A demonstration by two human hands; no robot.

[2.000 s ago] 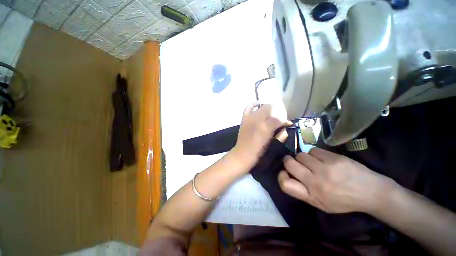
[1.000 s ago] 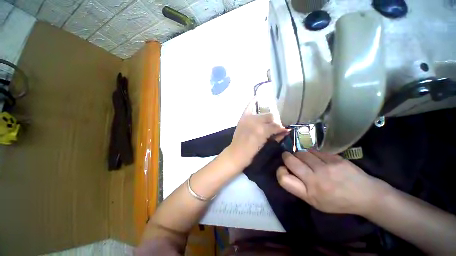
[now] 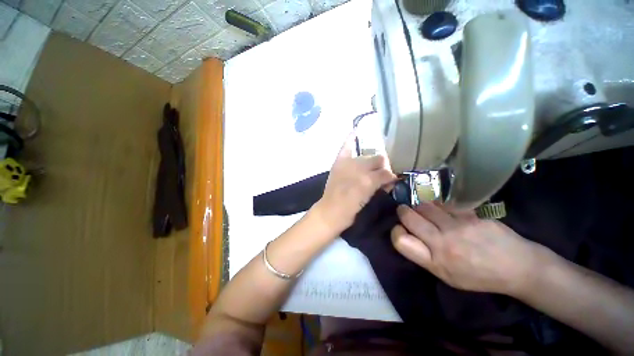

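A dark garment piece (image 3: pixel 389 261) lies bunched in front of the white sewing machine head (image 3: pixel 434 104) and spreads to the right. A narrow dark strip (image 3: pixel 288 196) lies flat on the table and runs under my left hand. My left hand (image 3: pixel 358 184) holds the cloth edge beside the lit presser foot (image 3: pixel 423 186). My right hand (image 3: pixel 466 243) grips the garment just in front of the foot, thumb and fingers pressed on the cloth. The needle tip and the seam cannot be made out.
A blue disc (image 3: pixel 304 111) lies on the white tabletop (image 3: pixel 264 139). An orange-taped edge (image 3: pixel 207 188) borders the table at left. Spare dark strips (image 3: pixel 169 174) lie on cardboard (image 3: pixel 90 201). A yellow-green tool (image 3: pixel 247 23) lies by the brick-patterned wall. A yellow item (image 3: pixel 12 181) is at far left.
The machine appears shifted slightly left in view since the first frame. Both hands stay on the cloth; my right fingers have moved slightly, and the cloth by the foot has changed shape.
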